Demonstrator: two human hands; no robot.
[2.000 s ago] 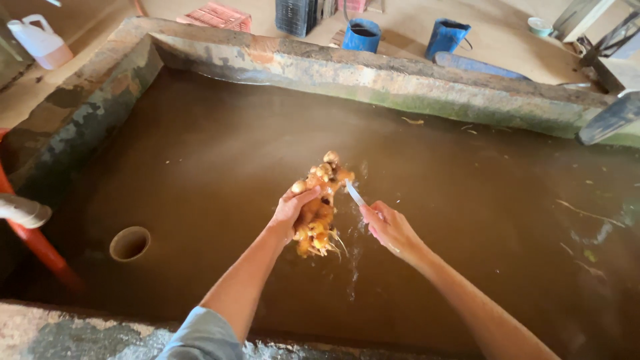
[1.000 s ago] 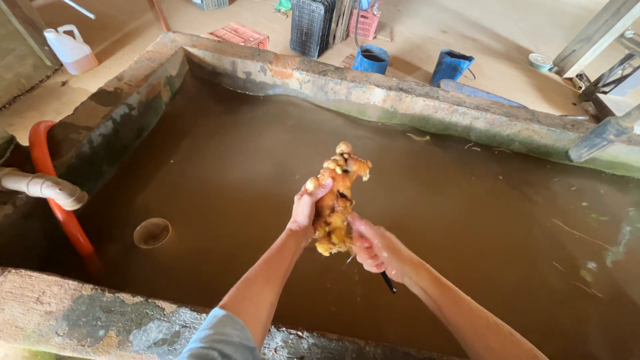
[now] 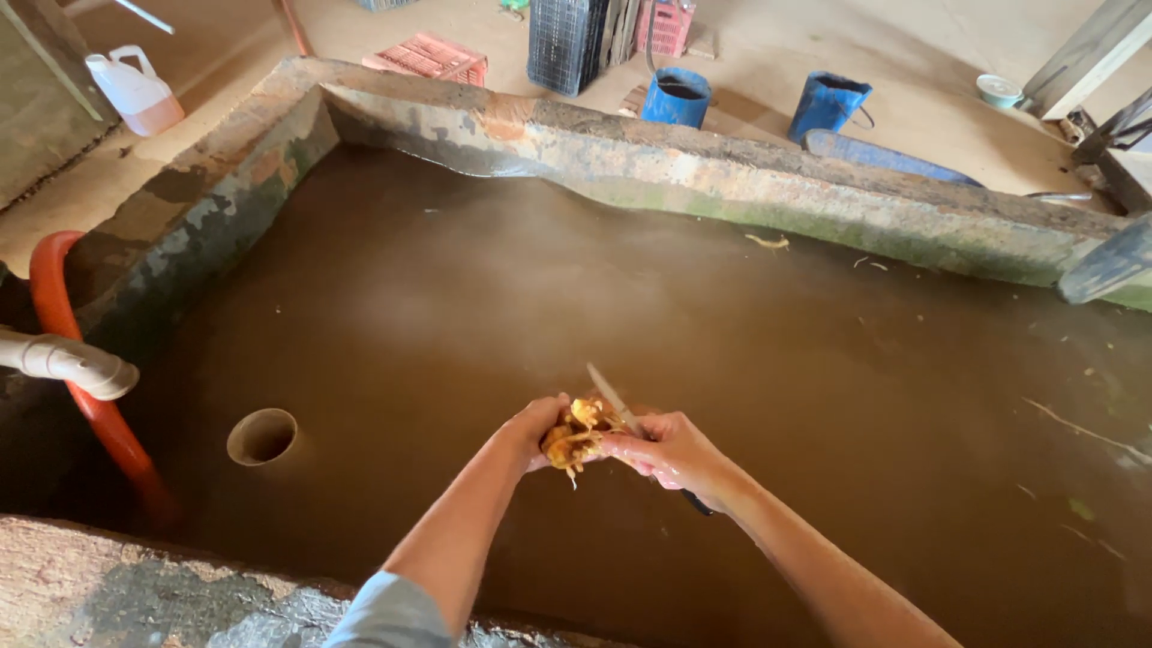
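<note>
Over the muddy water of a concrete tank, my left hand grips a knobby yellow-orange rhizome, likely ginger or turmeric, with thin roots hanging from it. Part of the rhizome is hidden by my fingers. My right hand is closed around a knife with a dark handle, whose end shows below the palm. The blade points up and to the left, close beside the rhizome's right side. Whether its edge touches the rhizome I cannot tell. The right thumb lies against the rhizome.
The tank's rough concrete wall runs along the back and left. An upright pipe opening stands in the water at left, near an orange hose and a grey pipe elbow. Beyond the wall are blue buckets, crates and a plastic jug.
The rhizome, upright with its long side showing one second ago, now appears foreshortened and lower in my left hand. The knife blade, mostly hidden then, now shows pointing up-left.
</note>
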